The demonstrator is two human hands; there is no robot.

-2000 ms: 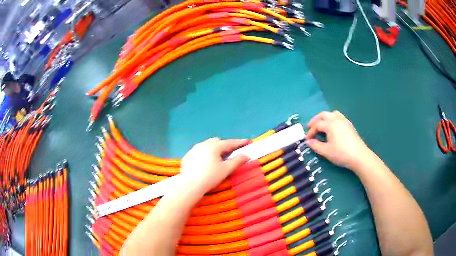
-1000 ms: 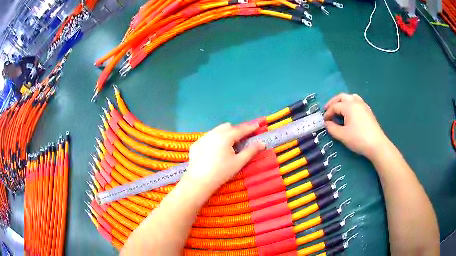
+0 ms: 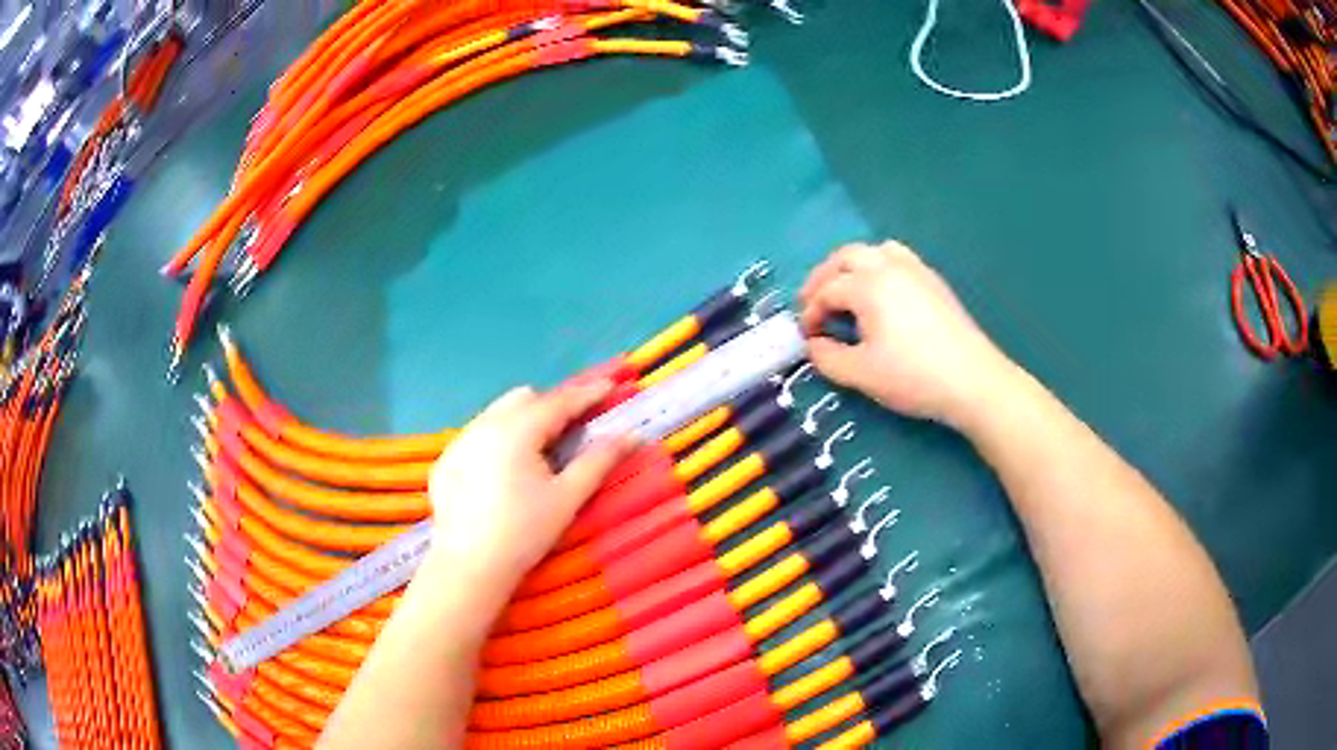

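A row of orange cable assemblies [image 3: 565, 630] lies side by side on the green mat, with red bands, yellow lengths, black sleeves and silver lugs at the right ends. A steel rule [image 3: 330, 598] lies slanted across them, from the lower left up to the right. My left hand [image 3: 513, 476] holds the rule near its middle, thumb and fingers on either edge. My right hand [image 3: 880, 325] pinches the rule's upper right end beside the lugs. The cable parts under my left hand and forearm are hidden.
A pile of curved orange cables [image 3: 381, 88] lies at the back. More cable bundles [image 3: 96, 645] lie at the left. Orange-handled scissors or snips [image 3: 1268, 301] lie at the right on the green mat [image 3: 1085, 191]. A white cord loop [image 3: 971, 91] and a red piece [image 3: 1053, 15] are at the back right.
The view has shifted and turned, so the cables and both hands sit further left in it. The rule has moved slightly down the row since the first frame. Both hands keep their hold on it.
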